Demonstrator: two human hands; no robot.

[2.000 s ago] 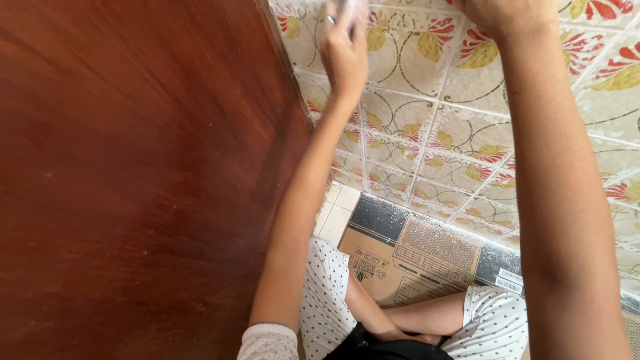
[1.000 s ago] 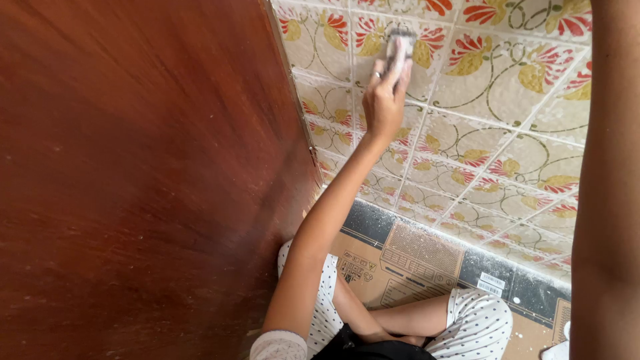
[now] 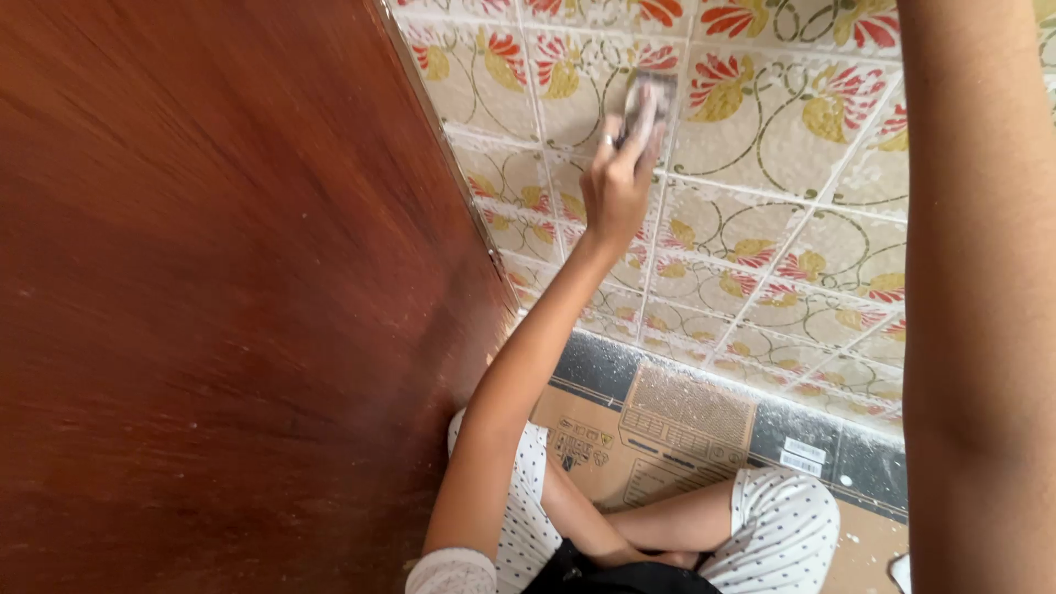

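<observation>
My left hand (image 3: 617,186) grips a small grey block-like tool (image 3: 650,103), blurred and dusted white, against the wall of patterned ceramic tiles (image 3: 759,124). A ring shows on one finger. White powder and smears lie on the tiles and along their grout lines. My right forearm (image 3: 978,289) rises along the right side of the view; the right hand is beyond the top edge, and what it touches is hidden.
A reddish-brown wooden door or panel (image 3: 223,289) stands close on the left. Flattened cardboard (image 3: 586,425) covers the floor below, sprinkled with white dust. My crossed legs in dotted white trousers (image 3: 780,528) rest over it. A partly seen white object (image 3: 901,571) lies at lower right.
Two seconds ago my left hand was higher, near the top edge, with part of my right hand in view. My right hand has since left the view.
</observation>
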